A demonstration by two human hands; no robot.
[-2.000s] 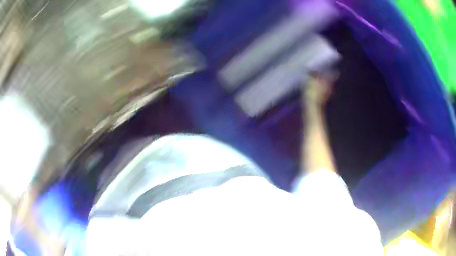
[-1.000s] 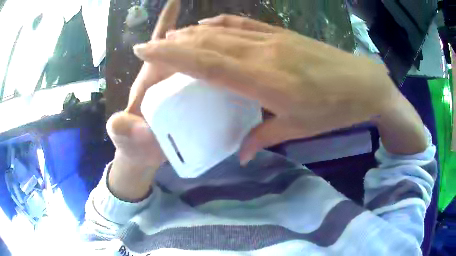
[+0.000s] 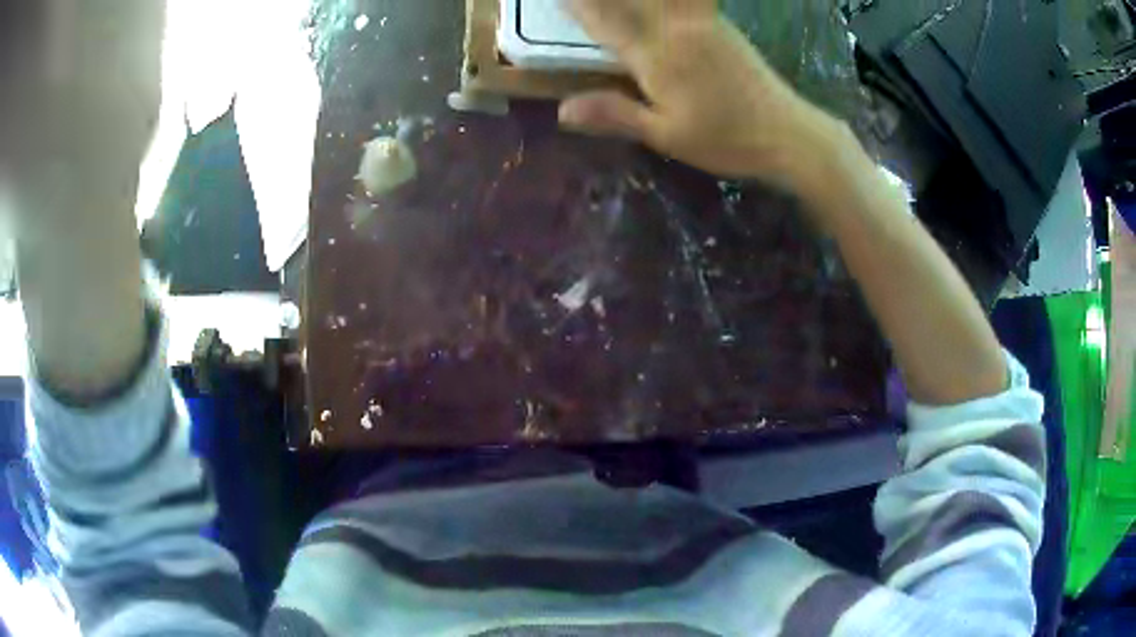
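Observation:
A white plastic housing (image 3: 548,47) lies in the small brown wooden jig (image 3: 482,62) at the top centre, partly cut off by the picture's edge. A dark line runs near its edge. My right hand (image 3: 698,93) is over the housing's right part, thumb spread apart from the fingers; whether it grips the housing is hidden. My left hand (image 3: 81,112) is a large blur at the upper left, raised close to the camera and cut off by the edge; its fingers cannot be made out.
The jig stands on a dark brown, ink-spattered board (image 3: 598,299). A pale lump (image 3: 386,164) sits on it. A dark metal fitting (image 3: 231,361) is at the left edge. Dark flat sheets (image 3: 984,112) lie at the upper right, a green item (image 3: 1081,460) at far right.
The housing held between both hands a second ago is no longer there; a housing now lies in the jig. My right hand has moved up to the jig, my left hand to the upper left.

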